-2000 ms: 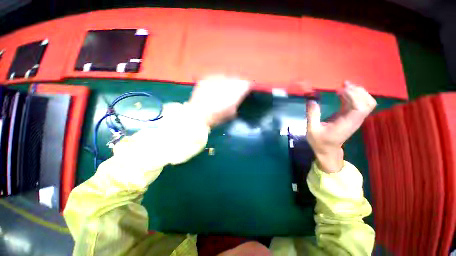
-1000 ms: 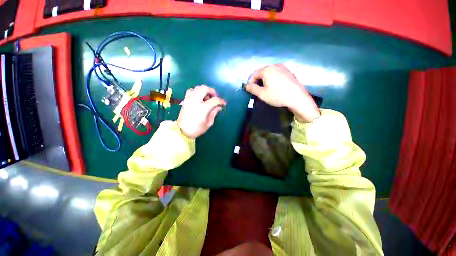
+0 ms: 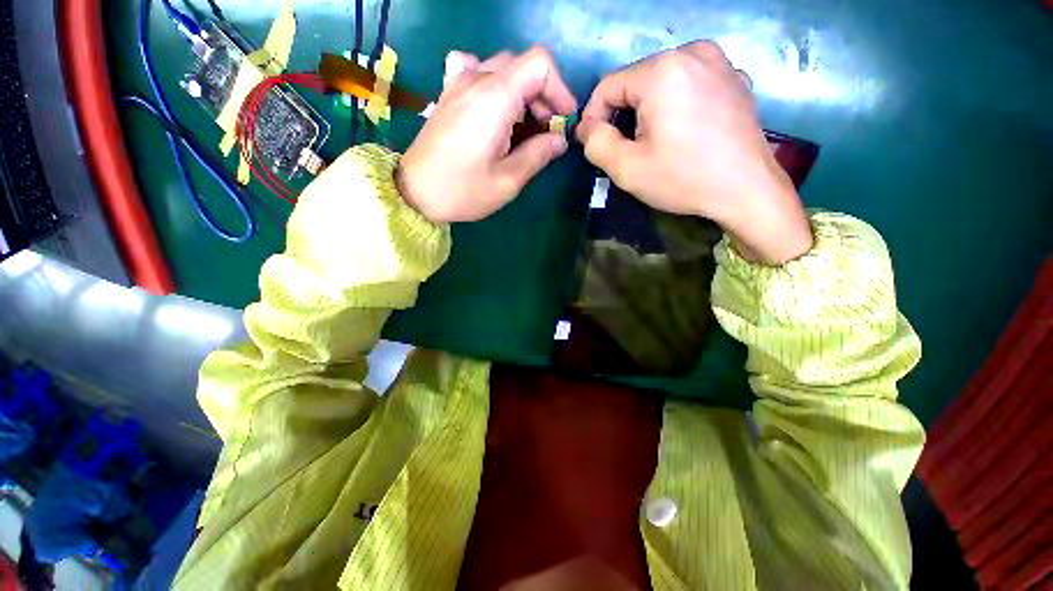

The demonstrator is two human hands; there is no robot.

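A black glossy display panel [image 3: 647, 289] with white tabs on its left edge lies on the green mat in front of me. My left hand [image 3: 491, 133] pinches the small gold-green end of the test flex cable [image 3: 559, 124] between thumb and forefinger. The orange-brown ribbon [image 3: 375, 85] runs from the board side into that hand. My right hand [image 3: 687, 133] is over the panel's upper left corner, thumb and forefinger pinched together close beside the left fingertips. What it pinches is hidden by the fingers.
A test board [image 3: 277, 129] is taped to the mat at upper left, with red jumper wires [image 3: 245, 121] and a blue USB cable [image 3: 156, 87]. A laptop [image 3: 46, 150] and red foam [image 3: 110, 173] are at far left. Stacked red foam sheets [image 3: 1005, 439] stand at right.
The view has tilted down and moved closer. The panel now lies flat in front of me, and my hands have come together at its upper left corner, the left one bringing the flex end.
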